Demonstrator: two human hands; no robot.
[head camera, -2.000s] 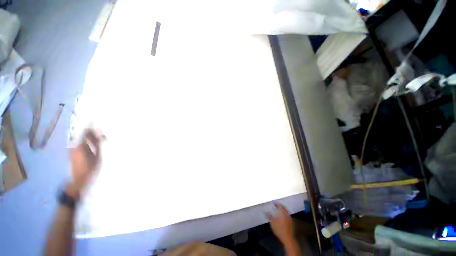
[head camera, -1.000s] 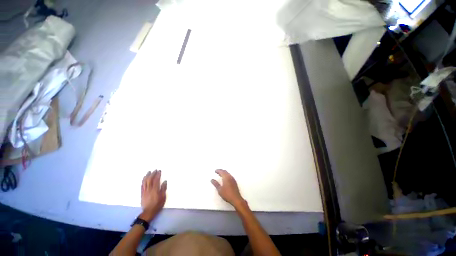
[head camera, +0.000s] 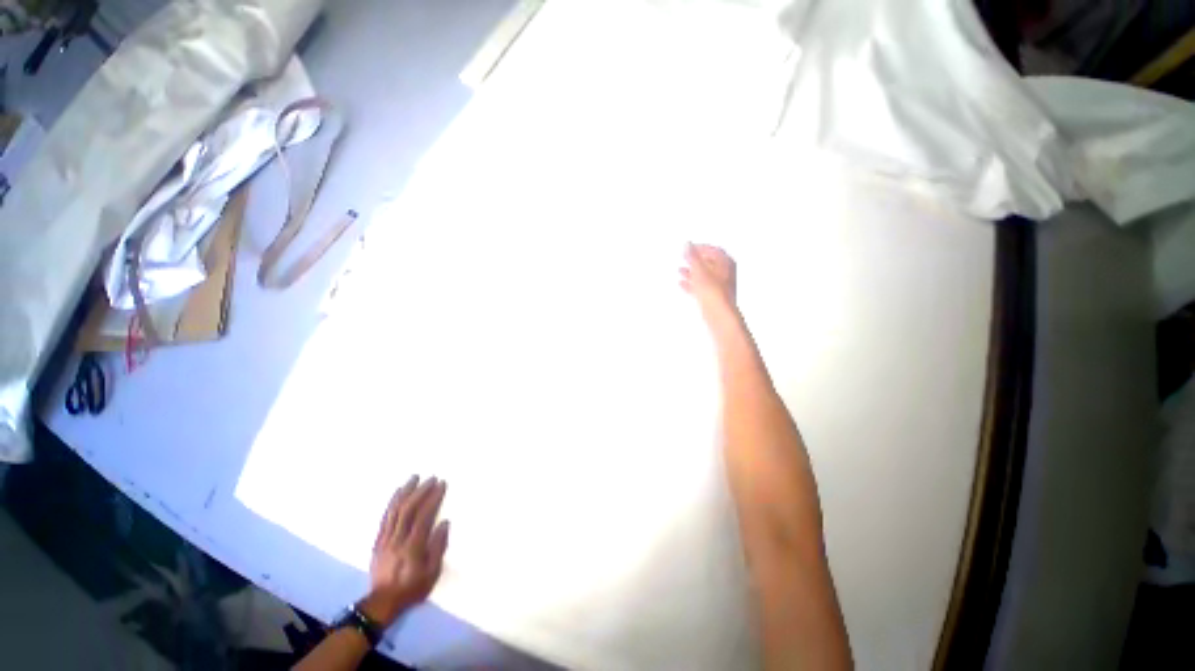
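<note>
The white lay (head camera: 550, 354) lies flat and overexposed across the table, with a square near-left corner. My left hand (head camera: 410, 544) is flat on the cloth near its front edge, fingers spread, with a dark band on the wrist. My right hand (head camera: 709, 273) is stretched far forward over the middle of the cloth, fingers partly curled; whether it pinches the cloth cannot be told. Loose white fabric (head camera: 917, 105) lies in folds at the upper right, over the far end of the dark cutter rail (head camera: 1003, 433).
At left on the table (head camera: 393, 79) are a wrapped bundle (head camera: 118, 157), white scraps (head camera: 197, 210) on brown cardboard (head camera: 216, 288), black-handled scissors (head camera: 87, 385) and a curled tape measure (head camera: 308, 197). A pale bar (head camera: 501, 43) lies by the cloth's far left edge.
My right hand has reached forward from the near edge. My left hand stays flat near the front. The view has shifted left, and the dark strip and the cutter no longer show.
</note>
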